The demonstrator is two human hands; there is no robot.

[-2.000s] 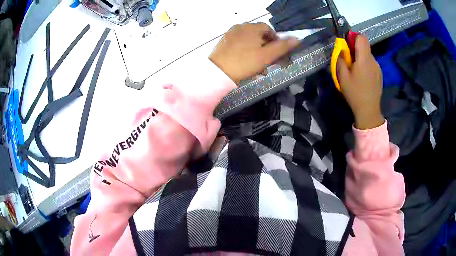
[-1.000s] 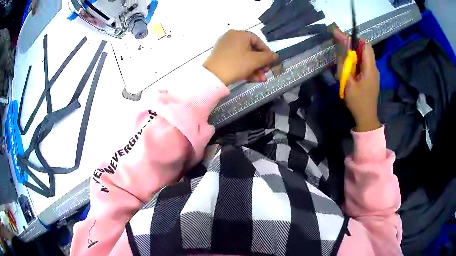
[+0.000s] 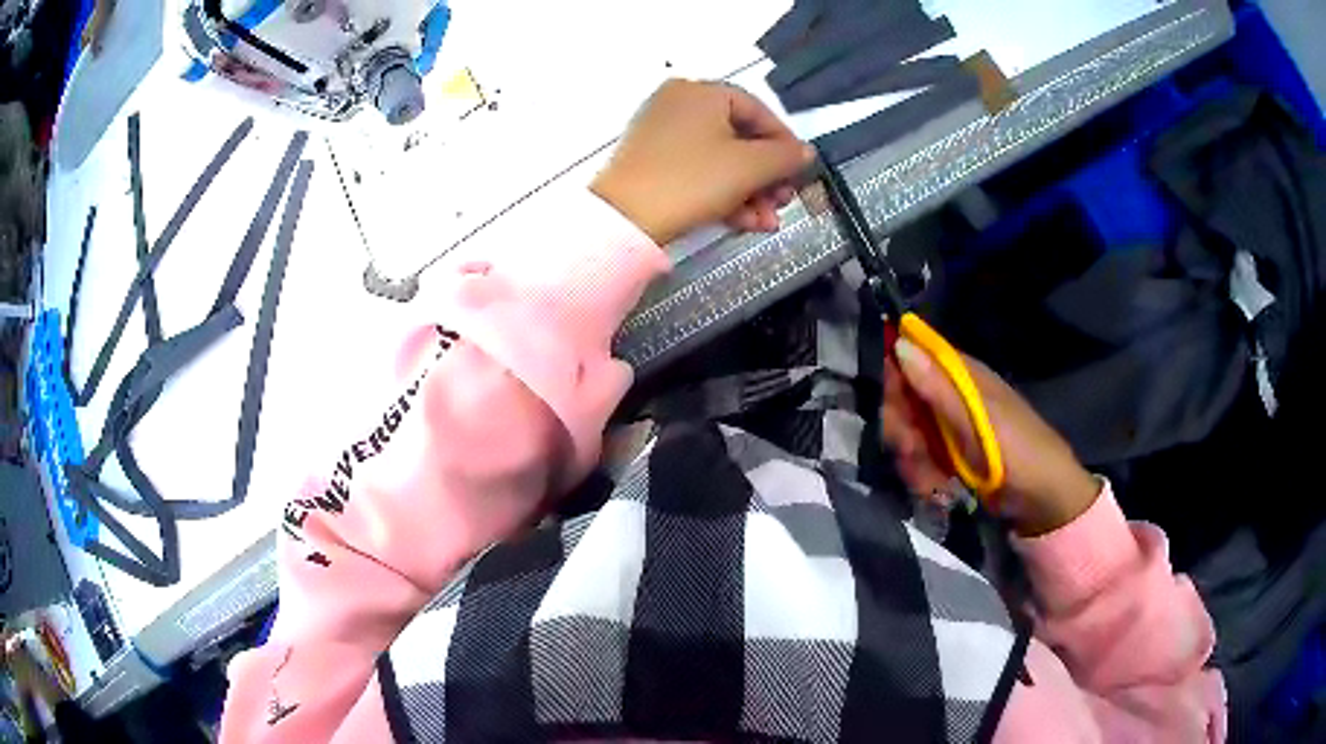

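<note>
My left hand (image 3: 705,163) pinches the end of a dark fabric strip (image 3: 902,119) that lies along the table's ruled edge. My right hand (image 3: 982,436) holds the scissors (image 3: 942,390) by the yellow and red handles, below the table edge. The dark blades point up and left and reach the strip beside my left fingertips. Whether the blades are parted is hard to tell. Cut dark pieces (image 3: 851,51) lie fanned behind the strip. A brown tape marker (image 3: 995,83) sits near the strip's right end.
The grey ruler band (image 3: 1076,102) runs along the front edge. Long dark strips (image 3: 259,334) lie tangled at the table's left. The sewing machine head (image 3: 313,51) stands at the back left. Dark cloth (image 3: 1236,291) hangs over blue material at the right.
The scissors have swung from upright at the right down and left, so the blades are at the strip by my left fingers. My left hand first moved back left, then stayed nearly in place.
</note>
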